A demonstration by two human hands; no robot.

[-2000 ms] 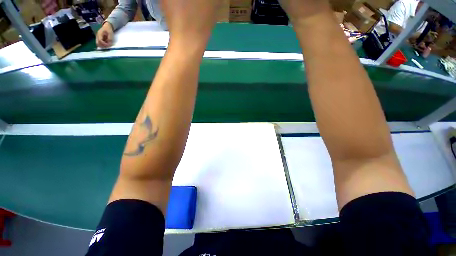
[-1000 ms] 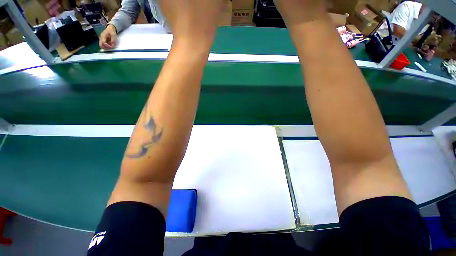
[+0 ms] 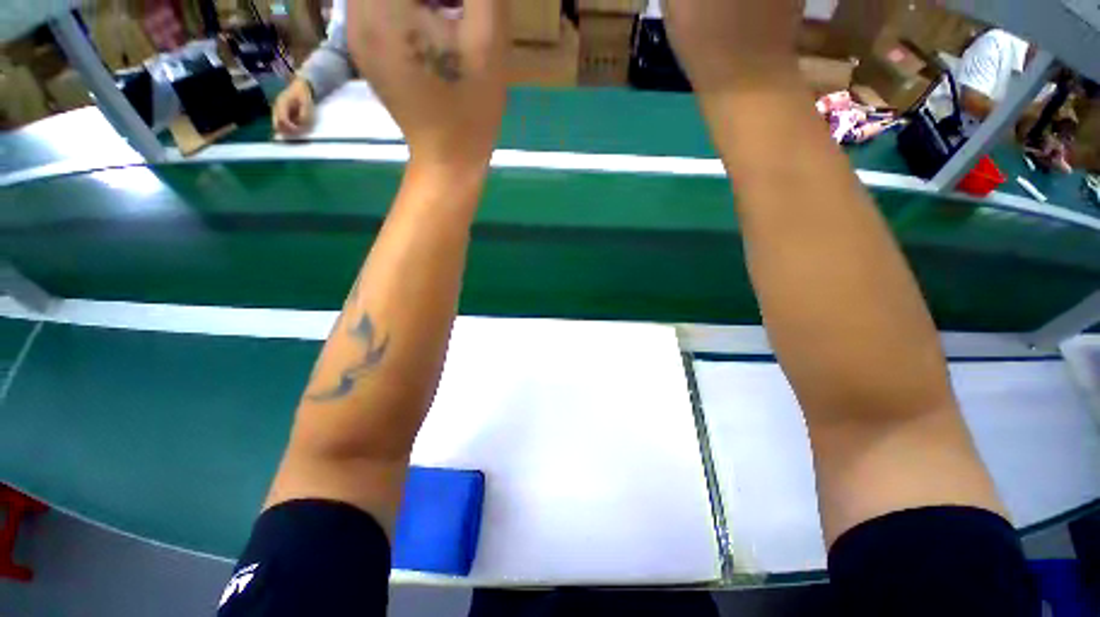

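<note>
Both my arms are raised over the bench. My left hand (image 3: pixel 437 60) is at the top edge; its back shows with a dark marking, and its fingers are cut off by the edge. My right hand (image 3: pixel 738 34) is also at the top edge, blurred and cut off. What either hand holds cannot be seen. Below my arms lies a white board (image 3: pixel 579 458) on the bench. A blue pouch (image 3: pixel 440 521) lies at its front left corner, partly behind my left arm.
A green conveyor belt (image 3: pixel 591 265) runs across behind the bench. Another white sheet (image 3: pixel 762 470) lies to the right. Across the belt are a person's hand (image 3: pixel 292 109), a red container (image 3: pixel 981 177) and cartons (image 3: pixel 607 48). A red stool (image 3: pixel 17 530) is at the lower left.
The view has tilted up slightly, so the bench and belt sit lower. More of the back of my left hand shows. Both arms stay raised.
</note>
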